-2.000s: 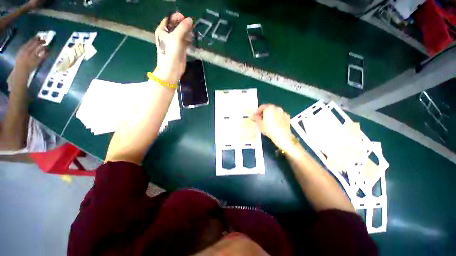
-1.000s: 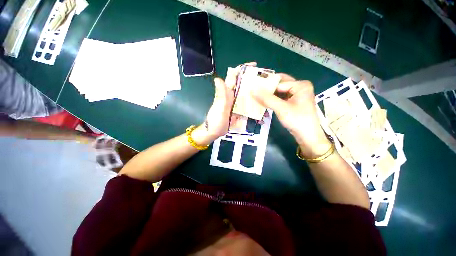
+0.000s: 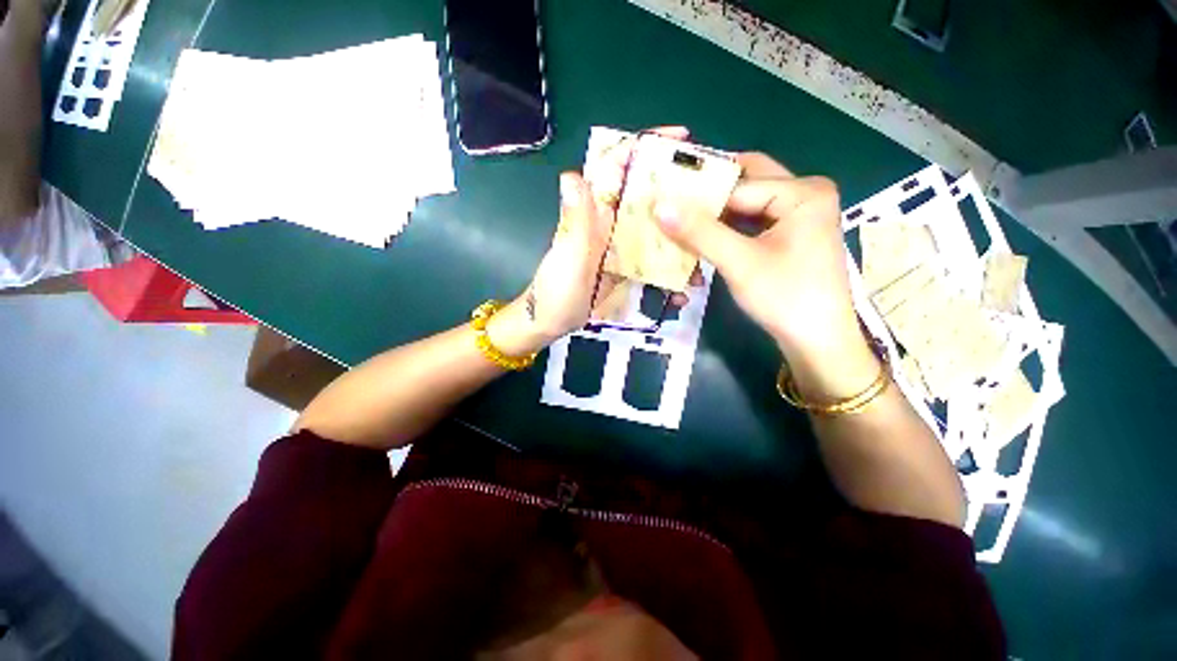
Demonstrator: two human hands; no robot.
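Note:
My left hand (image 3: 574,252) holds a thin phone frame (image 3: 626,310) from its left side and beneath. My right hand (image 3: 781,245) holds a cream-tan adhesive piece (image 3: 658,226) with a small camera cutout at its upper end, laid over the frame. The frame's lower end shows below the piece, with fingers behind it. The piece's seating on the frame cannot be told. Under my hands lies a white carrier sheet (image 3: 613,411) with two dark green windows at its near end. Its upper part is mostly hidden.
A fanned stack of white sheets (image 3: 310,136) lies at left, beside a black smartphone (image 3: 497,78). Spent carrier sheets (image 3: 994,510) with tan scraps (image 3: 936,316) are heaped at right. A grey metal bar (image 3: 1097,187) stands beyond. Another person's arm (image 3: 20,116) shows at far left.
From two seconds ago, my left hand has come back from the conveyor with a frame and my right hand has lifted a piece over it. Since one second ago the hands barely changed; the view shifted.

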